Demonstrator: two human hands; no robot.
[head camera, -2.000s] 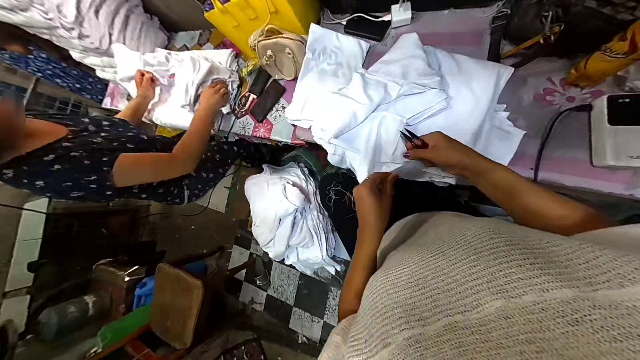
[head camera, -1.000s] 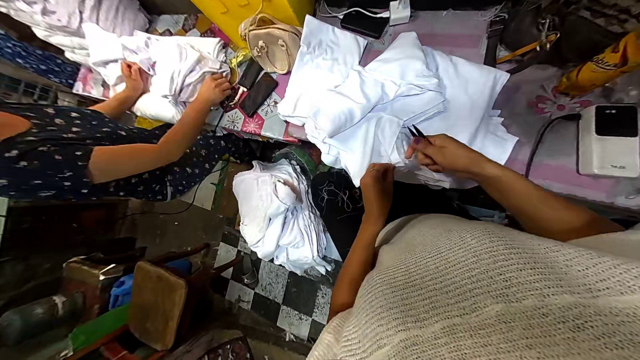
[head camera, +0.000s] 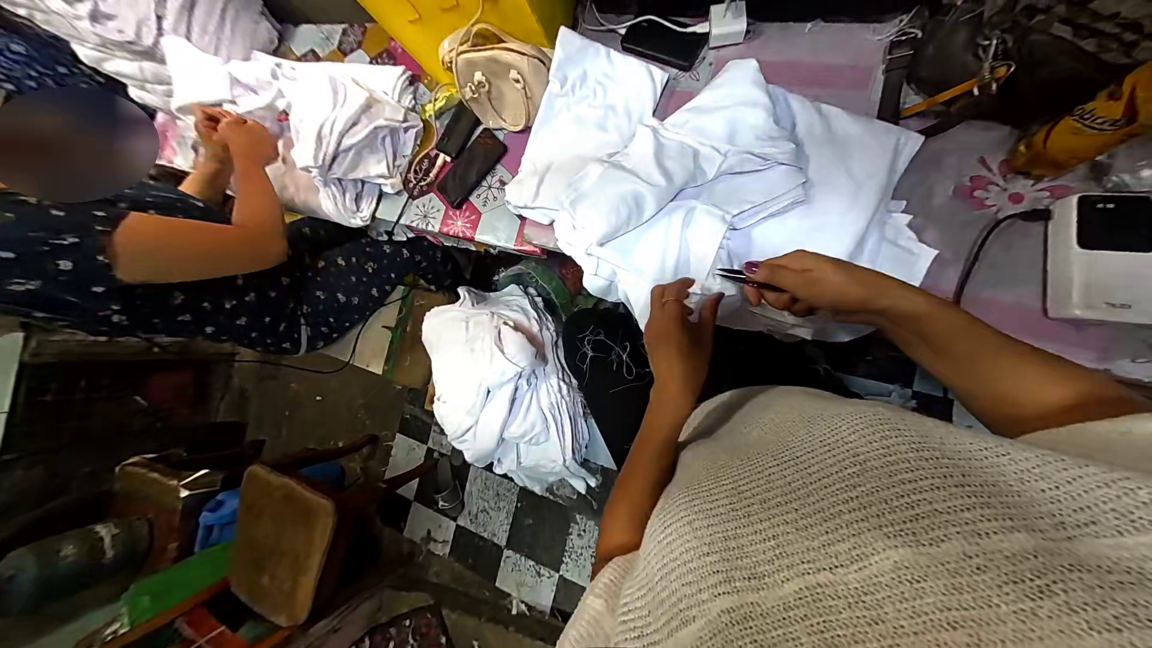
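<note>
White cloth pieces (head camera: 666, 171) lie heaped and overlapping on the table before me. My right hand (head camera: 796, 283) holds small dark thread snips (head camera: 749, 280), their pointed tips directed left over the near edge of the cloth. Just left of the tips, my left hand (head camera: 679, 328) is at the cloth's near edge, thumb and fingers close around a bit of it. A second pile of white cloth (head camera: 508, 387) hangs in folds below and left of my left hand. Loose thread ends (head camera: 610, 353) lie on dark fabric beside that pile.
A person (head camera: 207, 216) at the left handles more white cloth (head camera: 346, 117) with both hands. A beige handbag (head camera: 504, 76), a dark phone (head camera: 472, 167) and a yellow bag (head camera: 468, 27) are between us. At right sits a white device (head camera: 1100, 261) with a cable. Stools (head camera: 281, 544) stand lower left.
My hands remain near the cloth's near edge, with the snips still in the right one. The other person's hands have come together over their cloth.
</note>
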